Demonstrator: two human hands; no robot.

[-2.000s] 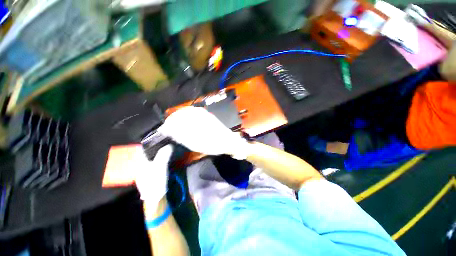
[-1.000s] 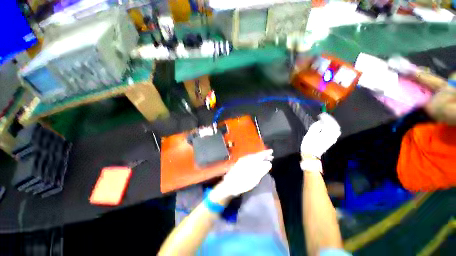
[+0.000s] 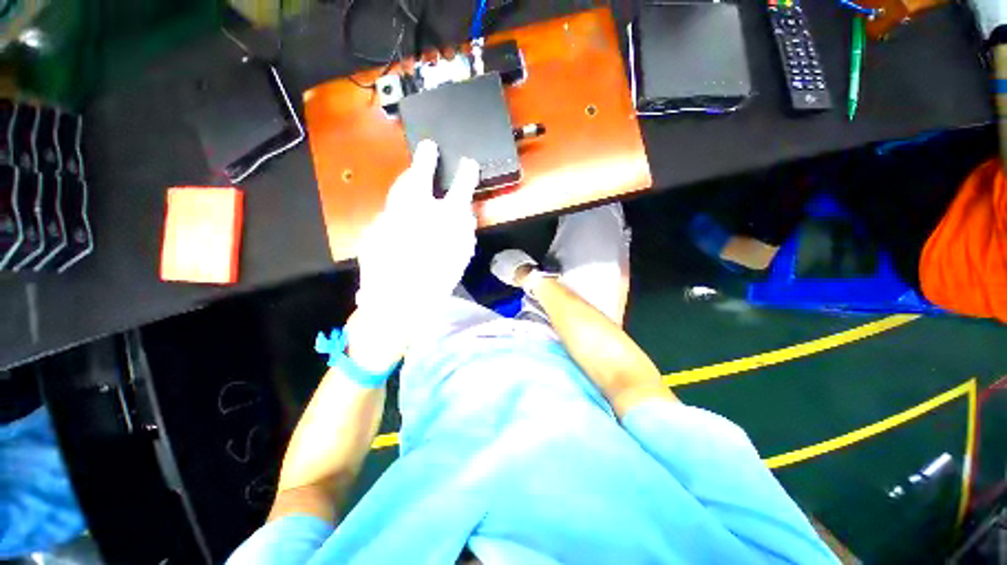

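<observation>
A flat black set-top box sits on the orange-brown fixture board, its far edge against the silver and black connector block. My left hand, white-gloved with a blue wrist strap, has spread fingertips on the box's near left part and covers its near left corner. My right hand, also gloved, is low over my lap in front of the board; it is small and partly hidden, and its grip cannot be seen.
A second box, a remote control and a green stick lie right of the board. Left are another dark box, a red-orange block and stacked units. Cables run behind the board. A person's orange sleeve is at right.
My left hand has moved from the board's near right edge onto the box. My right hand has moved from beside the remote to my lap. The view has tilted down.
</observation>
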